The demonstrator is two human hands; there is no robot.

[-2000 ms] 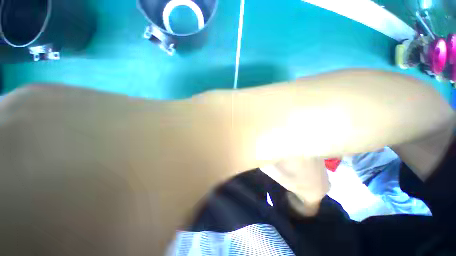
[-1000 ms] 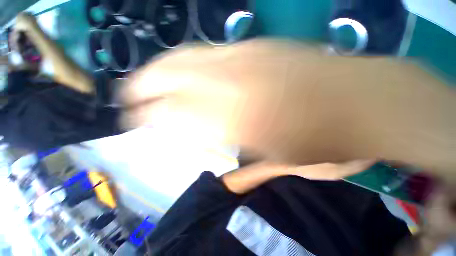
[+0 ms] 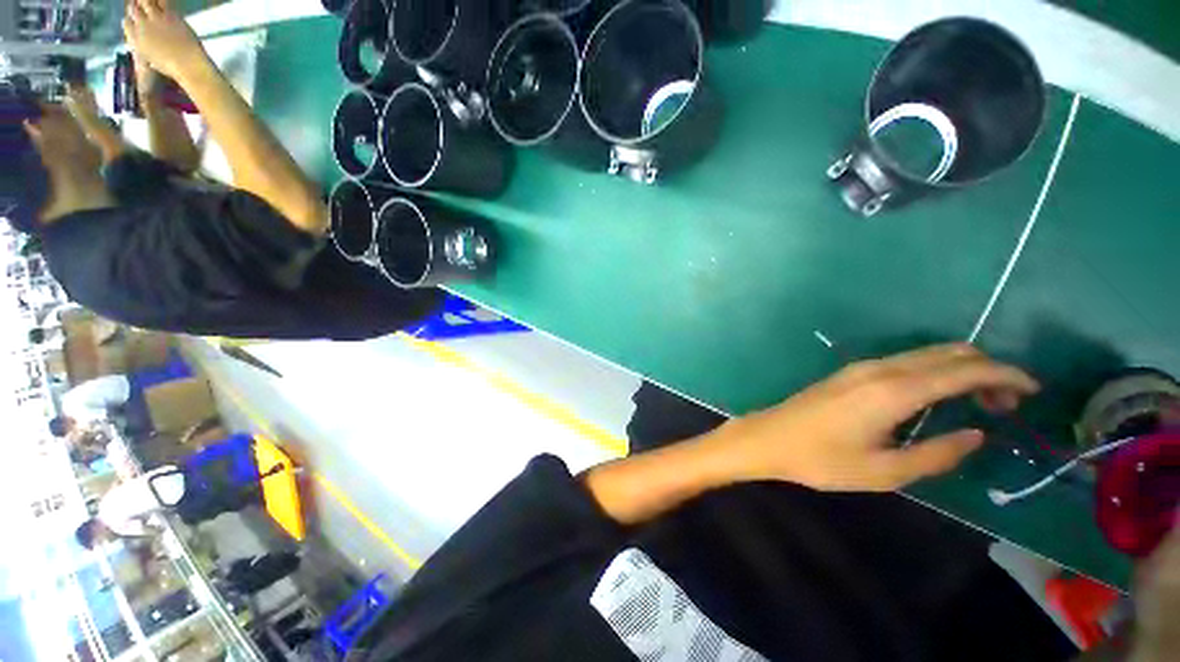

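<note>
My left hand reaches in from the lower left over the bench, with thumb and fingers apart and nothing in it. Thin dark red wires and a white lead lie just beyond its fingertips. The leads run to a motor unit with a magenta cover at the right edge. My right hand is mostly cut off at the lower right and grips the magenta cover from below. A black housing with a pale ring inside and a metal lug stands at the upper right.
Several black housings stand grouped at the upper left of the green bench. A person in dark clothes works at the far left. A white strip runs along the upper right. A red-orange shape shows below the bench edge.
The large blurred forearm that crossed the view is gone. My left hand now shows clearly near the wires, and the motor unit and magenta cover are sharper at the right.
</note>
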